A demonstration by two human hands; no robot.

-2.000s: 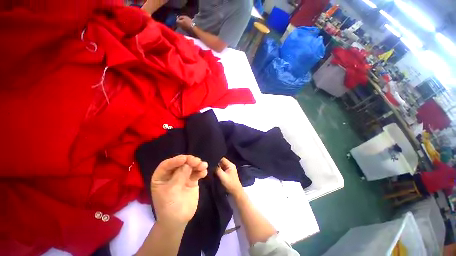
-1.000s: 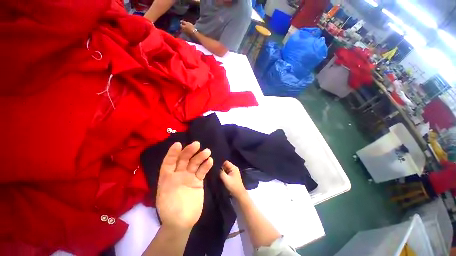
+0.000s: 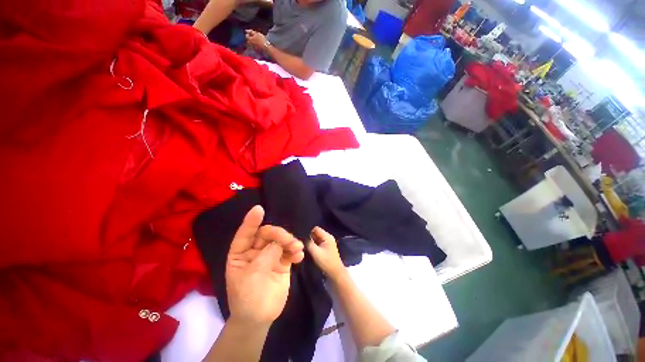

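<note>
A dark jacket (image 3: 368,212) lies bunched on the white table, beside and partly against the red pile. My left hand (image 3: 263,276) is raised over it, palm towards me, one finger extended and the others bent. I see nothing in it. My right hand (image 3: 325,252) is just to its right, with thumb and fingers closed at a fold of the dark cloth. Whether it also holds a small tool is hidden.
Red jackets (image 3: 71,184) with loose pale threads heap at left. A thin brown strip (image 3: 331,329) lies near my right forearm. A person in grey (image 3: 304,35) is across the white table (image 3: 452,233). Blue bags (image 3: 417,78) and white bins (image 3: 548,212) stand beyond.
My left hand went from curled fingers to spread fingers, and now its fingers are partly bent again with one extended. My right hand stays at the dark cloth.
</note>
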